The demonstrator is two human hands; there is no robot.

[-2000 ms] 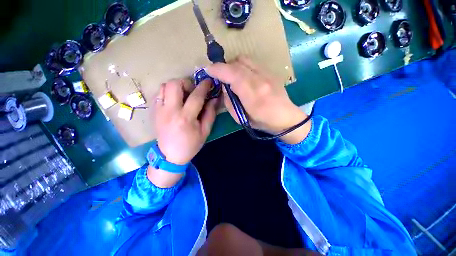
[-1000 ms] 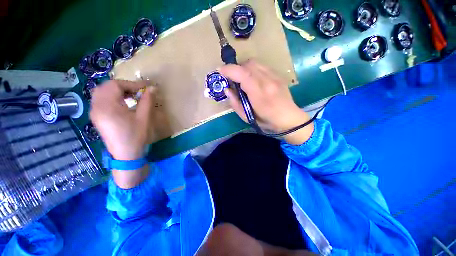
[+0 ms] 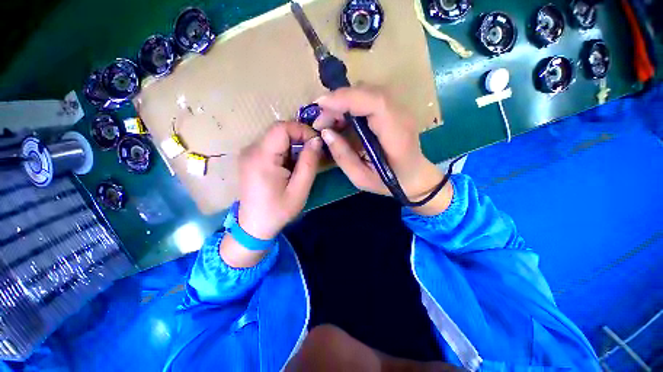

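My right hand (image 3: 378, 134) holds the soldering iron (image 3: 334, 71), its metal barrel pointing up and away over the tan board (image 3: 247, 80). My left hand (image 3: 276, 174) meets it, thumbs and fingertips pinched together near the board's front edge. A small pale piece, seemingly a battery, shows between my left fingers; its leads are too small to make out. A black round housing (image 3: 310, 113) lies just beyond the fingertips, partly hidden by my hands. Two small batteries with yellow edges (image 3: 173, 146) lie on the board's left part, thin leads beside them.
Another round housing (image 3: 361, 22) sits at the board's far edge. More housings (image 3: 158, 54) line the left and stand on the right (image 3: 496, 33). A solder spool (image 3: 38, 161) and clear ridged tray (image 3: 58, 240) are at left. A white disc (image 3: 497, 80) is taped down at right.
My left hand reached left to the batteries and has come back to my right hand. Two batteries show on the board where three lay before. The iron stays in my right hand.
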